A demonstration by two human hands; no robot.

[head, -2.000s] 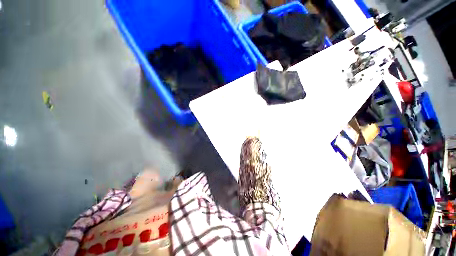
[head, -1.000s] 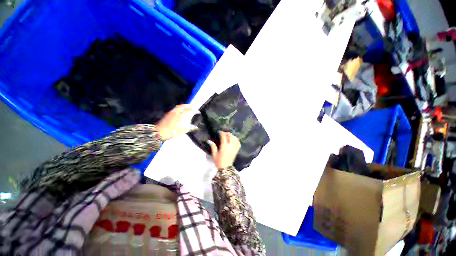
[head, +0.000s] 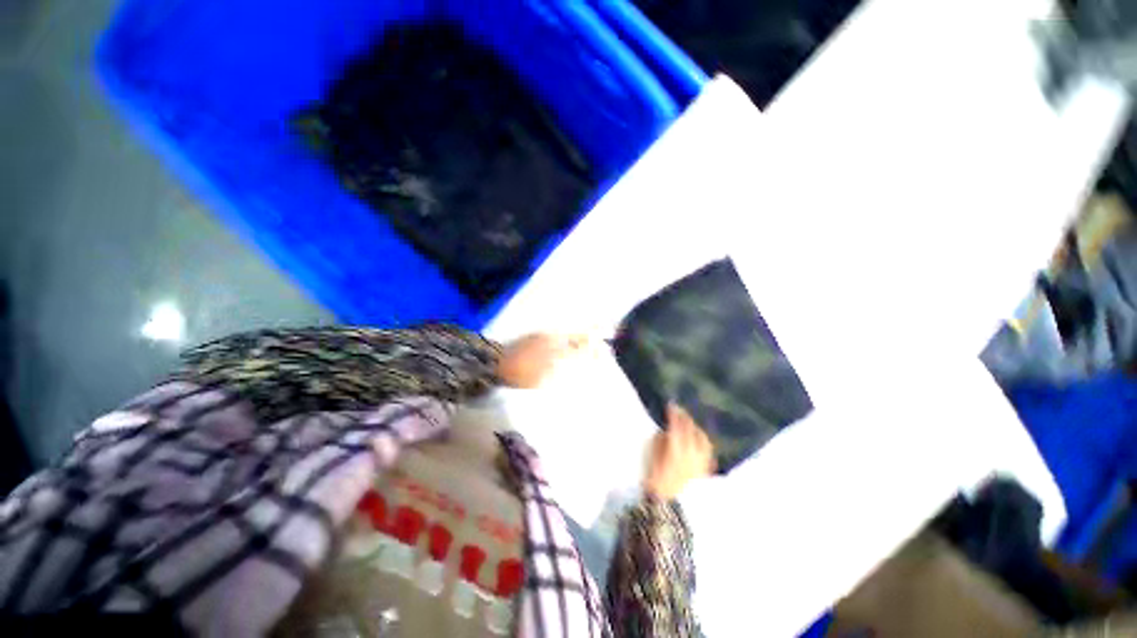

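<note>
A dark camouflage panel (head: 717, 361) lies flat on the white table (head: 873, 312), with its corners spread out. My right hand (head: 680, 455) is at its near lower edge, with the fingertips over the fabric. My left hand (head: 536, 359) is just left of the panel's left corner, fingers pointing at it. The left fingertips are blurred, and whether they pinch the corner cannot be told.
A deep blue bin (head: 237, 150) with dark fabric pieces (head: 461, 162) stands against the table's left edge. More dark fabric (head: 748, 38) shows at the top. A cardboard box (head: 929, 592) with a black piece is at lower right, near a blue bin (head: 1079, 436).
The camouflage panel, earlier bunched at its left side under both hands, now lies spread flat. My left hand has moved off its surface to the corner. The view has shifted.
</note>
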